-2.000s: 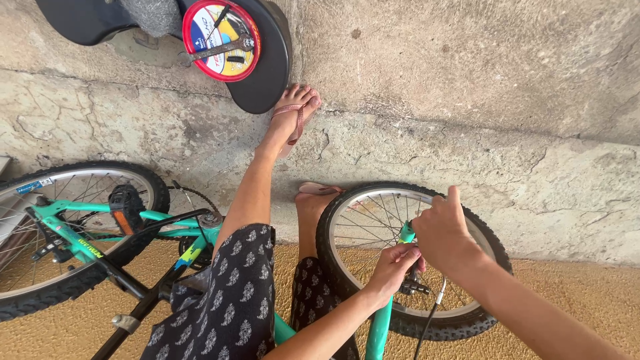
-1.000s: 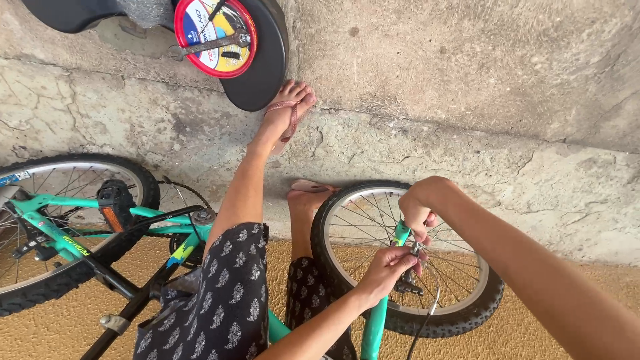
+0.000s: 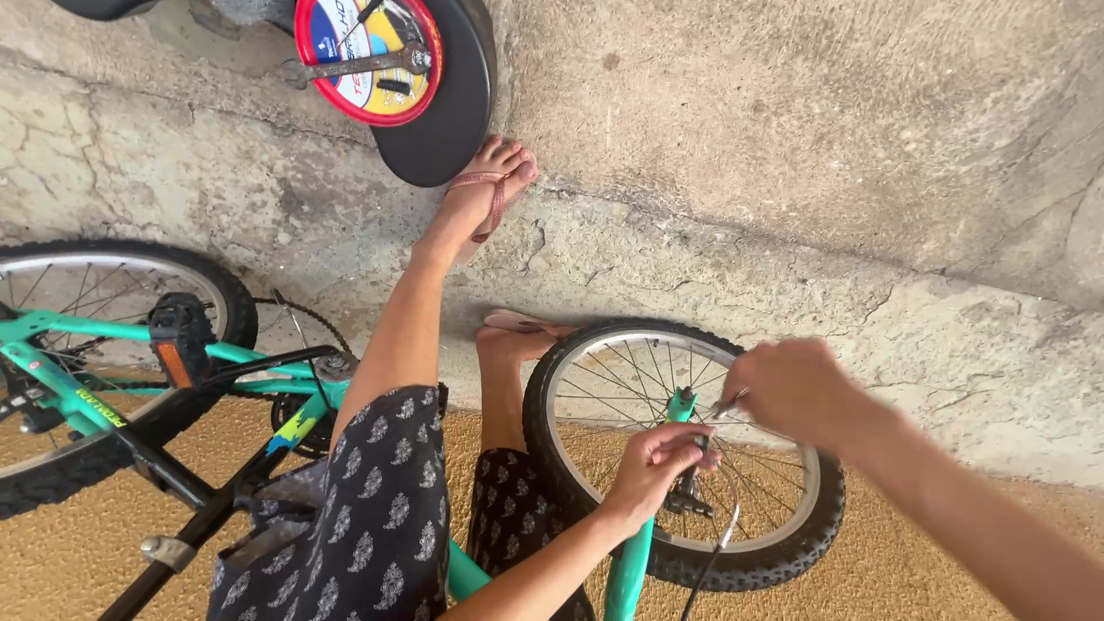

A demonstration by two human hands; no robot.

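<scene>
A green bicycle fork [image 3: 632,565] stands in front of a front wheel with a knobbly black tire [image 3: 824,517]. My left hand [image 3: 660,474] pinches a small dark part at the brake arm [image 3: 687,502] beside the fork. Just right of the fork's tip, my right hand [image 3: 780,388] is closed around a small metal item, mostly hidden by the fingers; which item it is cannot be told. A brake cable [image 3: 727,528] with a pale end and black housing curves below my hands, in front of the spokes.
At the top left, a black seat [image 3: 435,142] carries a round red-rimmed lid [image 3: 435,78] with an open-end wrench [image 3: 366,65] on it. The bicycle's rear wheel [image 3: 233,302] and pedal [image 3: 181,341] lie left of my legs. A concrete step [image 3: 862,319] runs behind the wheels.
My right hand has moved away from my left hand, up and to the right, with a small metal item in its fingers. My left hand has stayed near the brake arm.
</scene>
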